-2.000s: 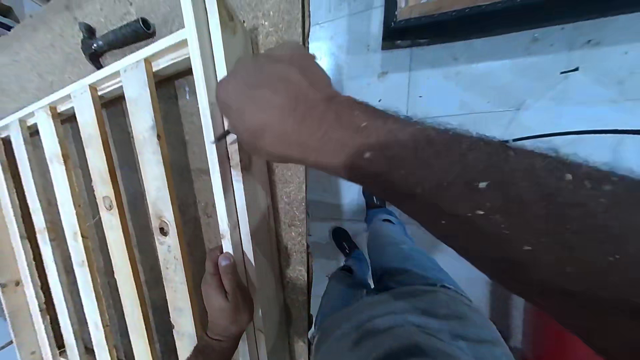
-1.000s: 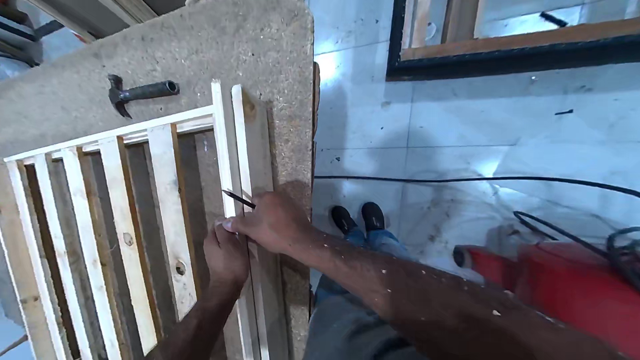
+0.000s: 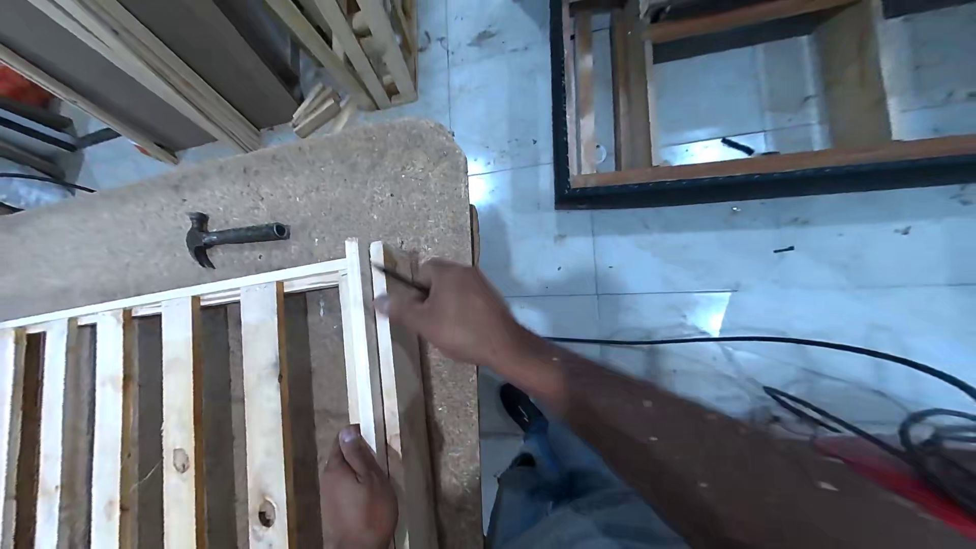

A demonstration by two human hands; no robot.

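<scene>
A slatted wooden frame (image 3: 263,381) lies on a chipboard tabletop (image 3: 381,175). My left hand (image 3: 358,492) grips the frame's right rail (image 3: 355,328), thumb on top, near the bottom of the view. Just right of that rail stands a loose-looking wooden board (image 3: 408,396), almost parallel to it. My right hand (image 3: 457,309) pinches a thin dark pencil-like tool (image 3: 402,280) at the board's upper part, its tip pointing up and left over the board's edge. A claw hammer (image 3: 238,235) rests on the chipboard beyond the frame's top rail.
A dark-edged wooden frame (image 3: 732,187) stands on the tiled floor at upper right. Stacked timber (image 3: 366,46) and boards (image 3: 137,69) are beyond the table. A black cable (image 3: 762,339) crosses the floor towards a red object (image 3: 900,476) at lower right.
The right hand was beside the left thumb one second ago; it is now farther up the board, away from it. The left hand has moved lower on the rail. The view has shifted.
</scene>
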